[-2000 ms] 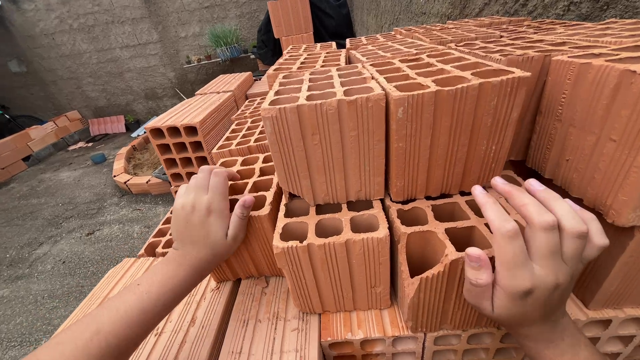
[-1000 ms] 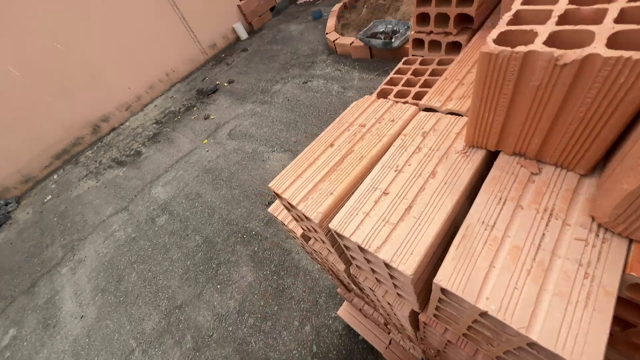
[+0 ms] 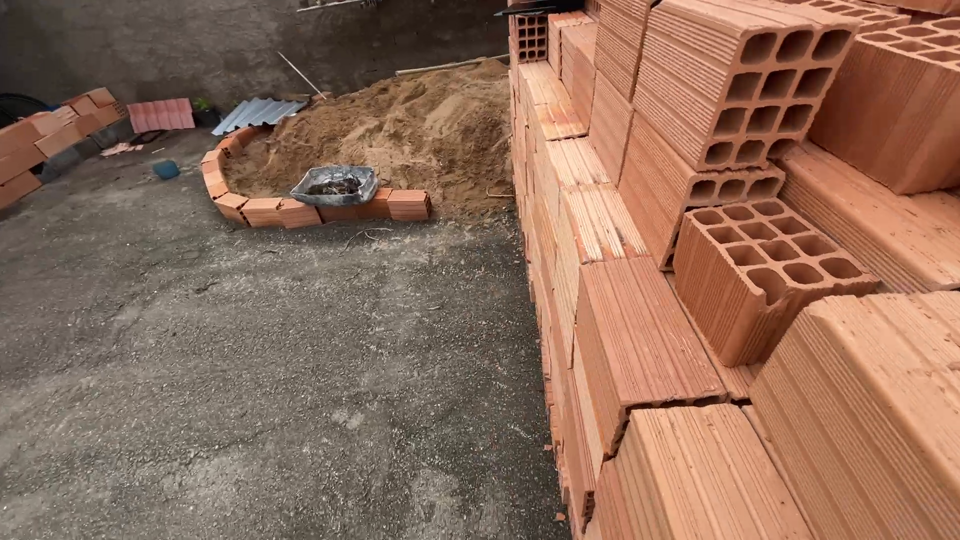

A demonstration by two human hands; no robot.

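Observation:
Neither my left hand nor my right hand shows in the head view. A tall stack of hollow clay bricks fills the right side. One hollow brick [image 3: 772, 262] stands on end, its open cells facing up. Behind it a larger brick [image 3: 697, 67] lies on its side with its cells facing the camera. Ribbed bricks lie flat along the stack's near edge, one [image 3: 645, 330] left of the upright brick and another [image 3: 705, 472] at the bottom. A big ribbed brick [image 3: 877, 390] sits at the lower right.
Rough grey ground [image 3: 300, 360] runs left of the stack. A curved row of bricks [image 3: 262, 212] borders a sand pile [image 3: 420, 120], with a dirty tray [image 3: 335, 186] on the row. A blue container [image 3: 166, 169], corrugated sheet [image 3: 260, 114] and more bricks [image 3: 45, 139] lie farther back.
Both hands, seen at the bricks two seconds ago, are out of view. The view has swung strongly, and the sand pile and brick border show more fully.

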